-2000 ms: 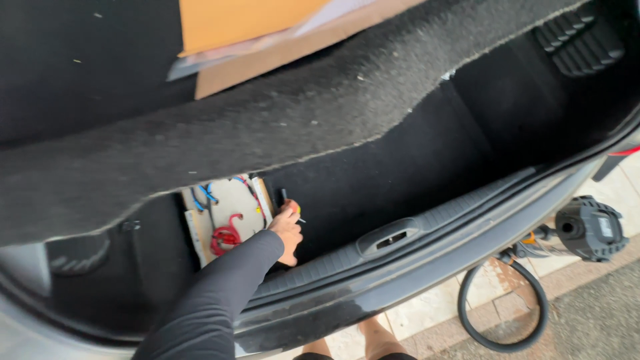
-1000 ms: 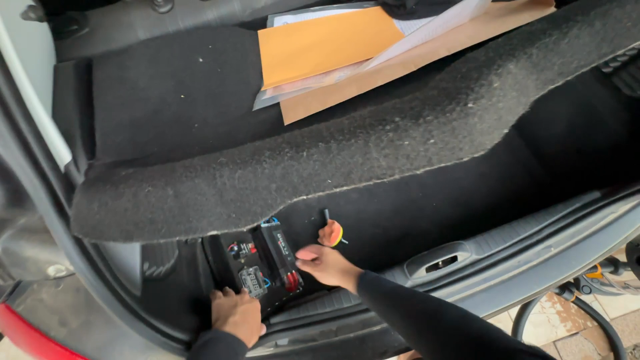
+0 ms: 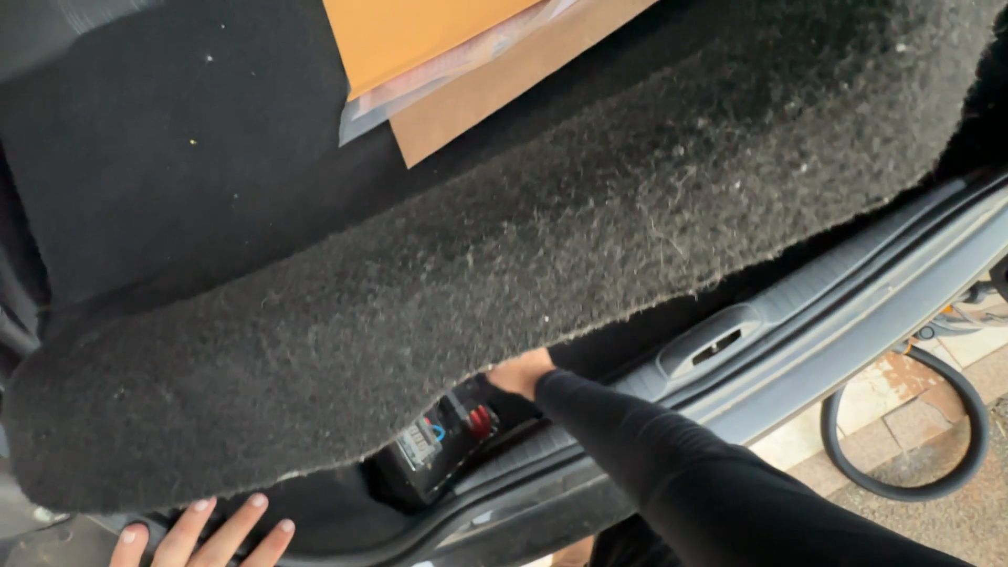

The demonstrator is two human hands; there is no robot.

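My right hand reaches under the edge of the folded boot carpet; its fingers are hidden, so its hold cannot be told. Close to its left lies a dark case holding a red item, a blue loop and a piece bearing writing, partly covered by the carpet. At the bottom left, my left hand has its fingers spread at the carpet's lower edge, by the boot rim, with nothing seen in it.
An orange envelope, a clear plastic sleeve and brown paper lie on the carpet above. The boot sill with its latch runs along the lower right. A black hose lies on the paving outside.
My right hand has gone from beside the case to under the carpet edge. My left hand has moved off the case toward the left. The carpet fold now covers more of the case.
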